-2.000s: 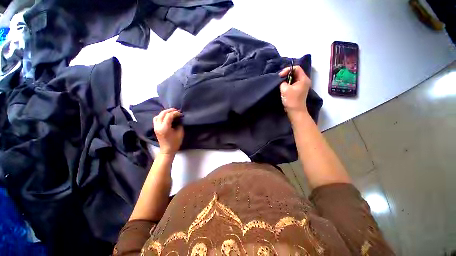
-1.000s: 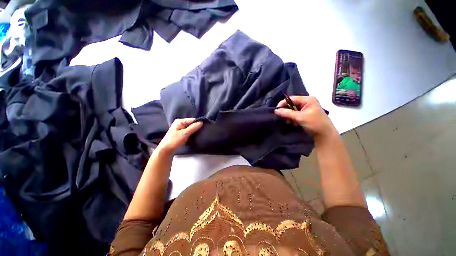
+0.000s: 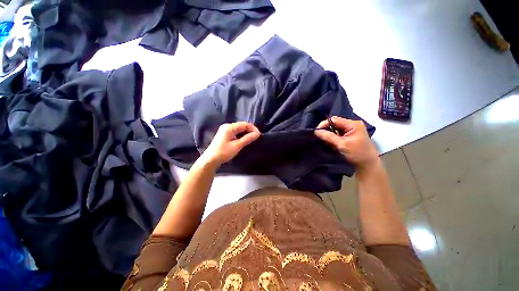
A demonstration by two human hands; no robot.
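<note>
A dark suit jacket [image 3: 284,85] lies bunched on the white table in front of me. My left hand [image 3: 230,142] pinches its folded near edge between thumb and fingers. My right hand [image 3: 350,139] pinches the same edge farther right, and the edge is stretched straight between the hands. Small dark thread snips [image 3: 332,124] are also in my right hand, their tip sticking up past the fingers; the rest is hidden in the palm.
More dark jackets are heaped at the left [image 3: 68,165] and top left [image 3: 119,20]. A lit smartphone [image 3: 396,90] lies right of the jacket on the white table [image 3: 444,74]. A banana [image 3: 489,33] is at the far right. Blue plastic [image 3: 14,256] shows at the left edge.
My left hand has moved right along the jacket edge, closer to my right hand. Since two seconds ago, my right hand has come lower and the near edge was taken up between both hands.
</note>
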